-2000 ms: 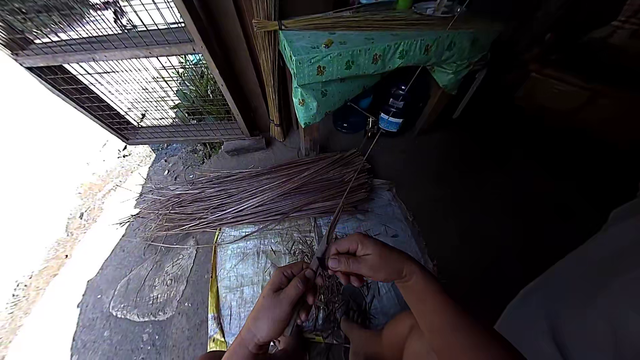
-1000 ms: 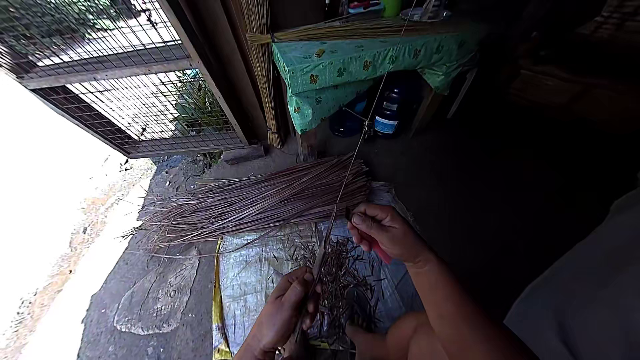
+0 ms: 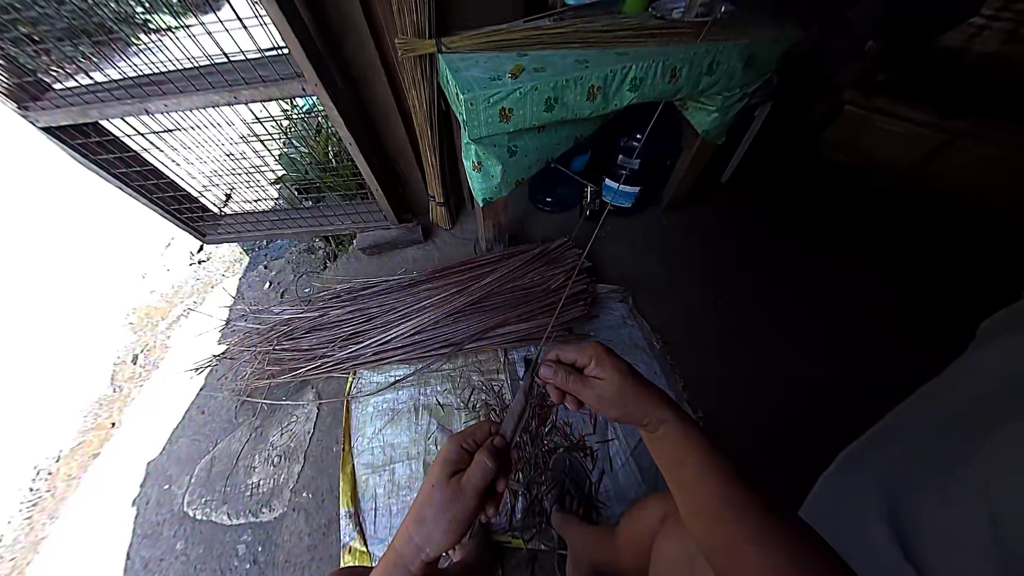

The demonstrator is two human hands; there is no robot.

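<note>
My left hand [image 3: 472, 472] is closed round a long, thin leaf strip, whose flat part [image 3: 518, 408] rises from the fist. From there a slender midrib [image 3: 574, 276] runs up and right, past the table's edge. My right hand [image 3: 588, 382] pinches the strip at its upper flat part, fingertips against it; whether it also holds a tool is hard to tell. Beyond both hands lies a large bundle of dry brown leaf strips [image 3: 432, 316], partly on a woven plastic sheet [image 3: 400, 448]. Short dark scraps [image 3: 536, 448] are scattered on the sheet beneath my hands.
A table with a green patterned cloth [image 3: 552, 100] bears a tied bundle of thin sticks [image 3: 576, 36]. Another stick bundle [image 3: 420, 120] leans beside the wire-mesh door [image 3: 232, 152]. Blue water bottles [image 3: 624, 180] stand under the table. My foot [image 3: 570, 488] rests among the scraps.
My right hand was close to my left two seconds ago, then moved apart from it, up and right. Now it is back against the strip, above my left hand, which keeps its hold.
</note>
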